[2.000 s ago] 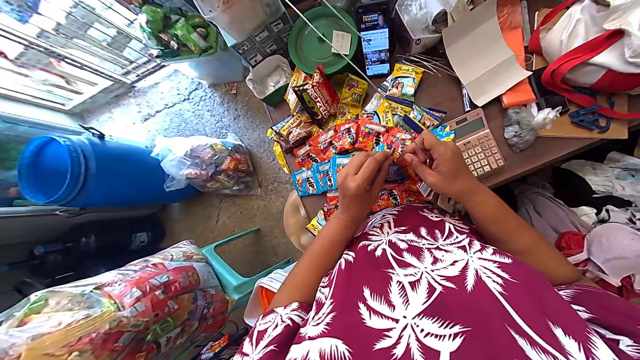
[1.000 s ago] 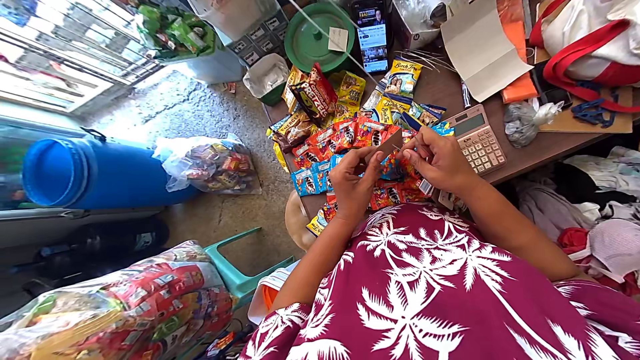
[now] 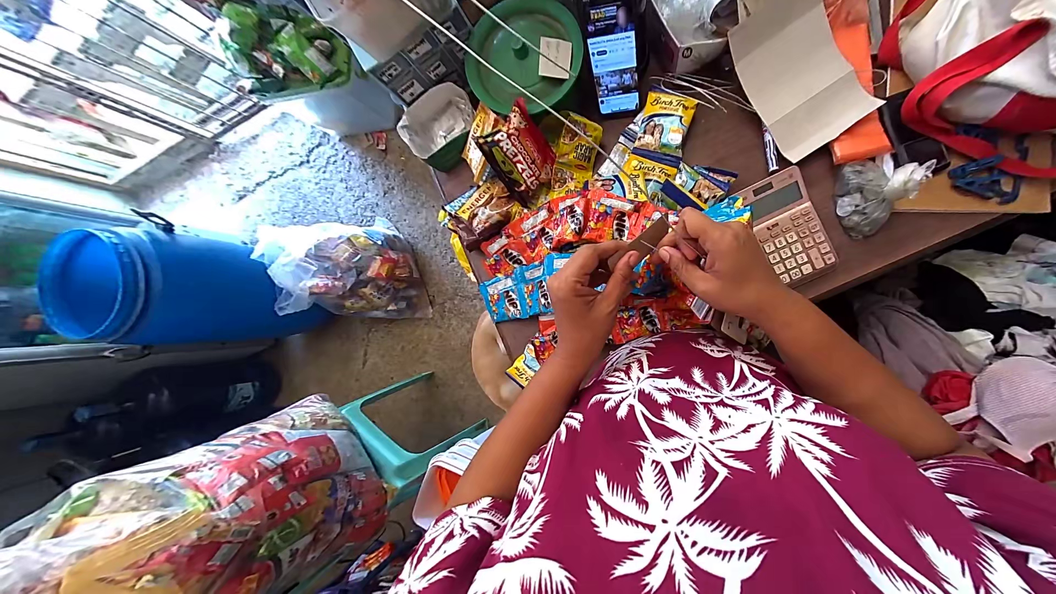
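My left hand [image 3: 587, 289] pinches a small flat brown piece [image 3: 652, 238], perhaps cardboard, above the table. Close beside it, the fingertips of my right hand [image 3: 716, 262] are closed on something thin and pale at the brown piece's edge; what it is cannot be made out. Under and around both hands lie red Nips candy packets [image 3: 569, 219] and blue Nips packets [image 3: 505, 299]. Behind them are a pretzel packet [image 3: 521, 153] and yellow Birch Tree packets [image 3: 667, 120]. A pink calculator [image 3: 788, 223] lies right of my right hand.
A green round lid [image 3: 511, 49], a lit phone [image 3: 613, 62] and a cardboard piece [image 3: 804, 82] are along the table's back. Knotted plastic bag [image 3: 862, 198] at right. On the floor stand a blue barrel [image 3: 198, 280], a bag of packets [image 3: 363, 268] and a green stool [image 3: 396, 450].
Two seconds ago my hands were together at a blue packet; the brown piece shows in my left hand from one second ago. Both hands remain over the packets.
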